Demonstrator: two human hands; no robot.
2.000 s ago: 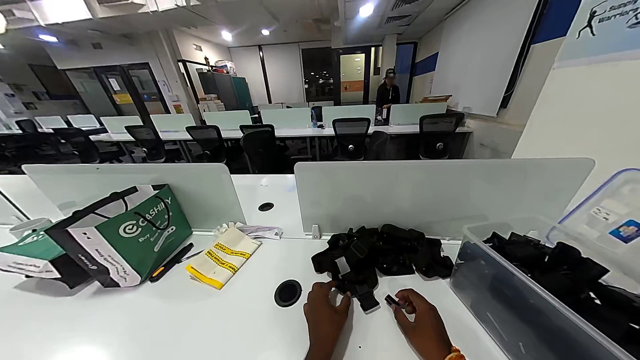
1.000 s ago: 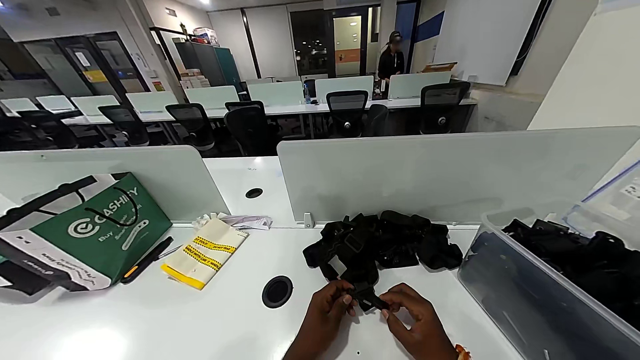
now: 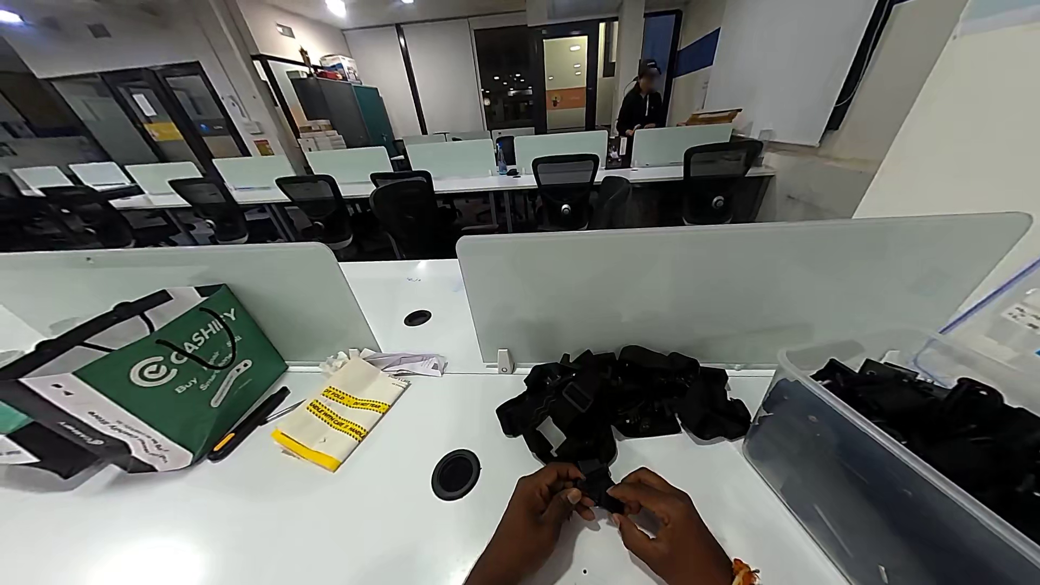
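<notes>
Both of my hands meet at a small black piece (image 3: 600, 486), which looks like a buckle or clip on a strap, at the near end of a heap of black straps (image 3: 577, 398). My left hand (image 3: 543, 512) pinches it from the left. On its other side, the fingertips of my right hand (image 3: 662, 524) grip it, and an orange band shows at that wrist. The heap lies on the white desk against the frosted divider. Fingers hide part of the small piece, so its exact form cannot be told.
A clear plastic bin (image 3: 877, 455) with black gear stands at right. At left lie a green paper bag (image 3: 183, 374), a black-and-orange tool (image 3: 248, 424) and a cream-and-yellow cloth packet (image 3: 341, 414). A cable grommet (image 3: 456, 474) sits left of my hands. A person (image 3: 640, 106) stands behind the far desks.
Two seconds ago my hands were apart, the right one with a small dark piece. They have come together at the strap end and stay there.
</notes>
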